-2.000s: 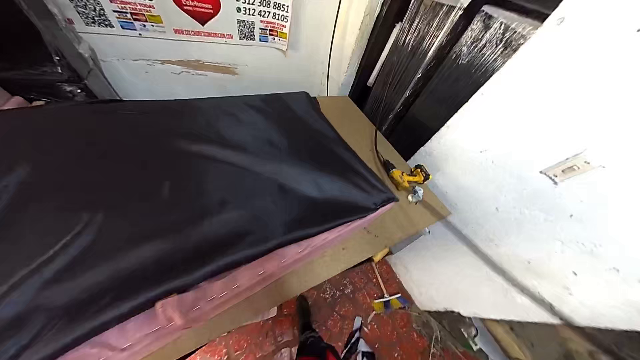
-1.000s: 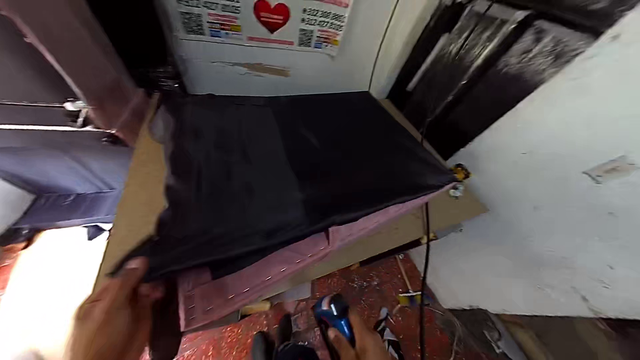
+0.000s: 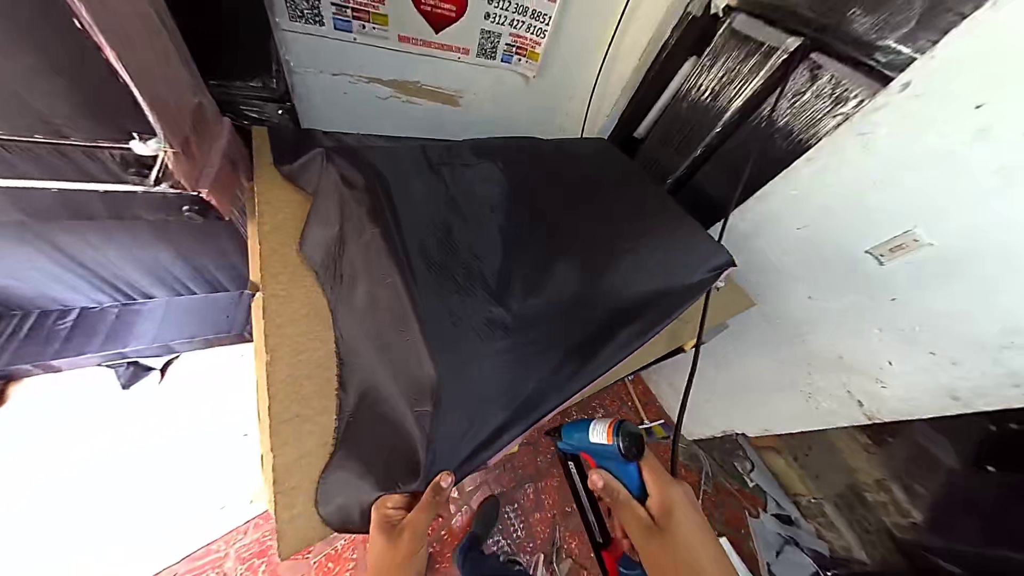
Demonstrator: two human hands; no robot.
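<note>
My left hand (image 3: 410, 512) pinches the near edge of a dark fabric sheet (image 3: 512, 304) between thumb and fingers, pulling it taut toward me. The sheet drapes over a flat piece lying on a board-topped table (image 3: 300, 352); its left part is folded loosely and wavy. My right hand (image 3: 656, 512) grips a blue pneumatic staple gun (image 3: 604, 448) with a black magazine, held beside the near edge of the fabric, its nose pointing left. Only a thin strip of pink fabric shows along the near edge; the rest of it is hidden under the dark sheet.
A black hose (image 3: 694, 360) runs down past the table's right corner. Fabric-covered furniture pieces (image 3: 120, 264) stand at the left, plastic-wrapped ones (image 3: 720, 104) at the back right. A white wall (image 3: 848, 320) bounds the right side. Scraps (image 3: 788, 512) litter the red floor.
My left hand has moved right along the near edge, drawing the dark sheet over the stapled pink strip. The staple gun has come up higher into view. Two seconds ago neither hand showed.
</note>
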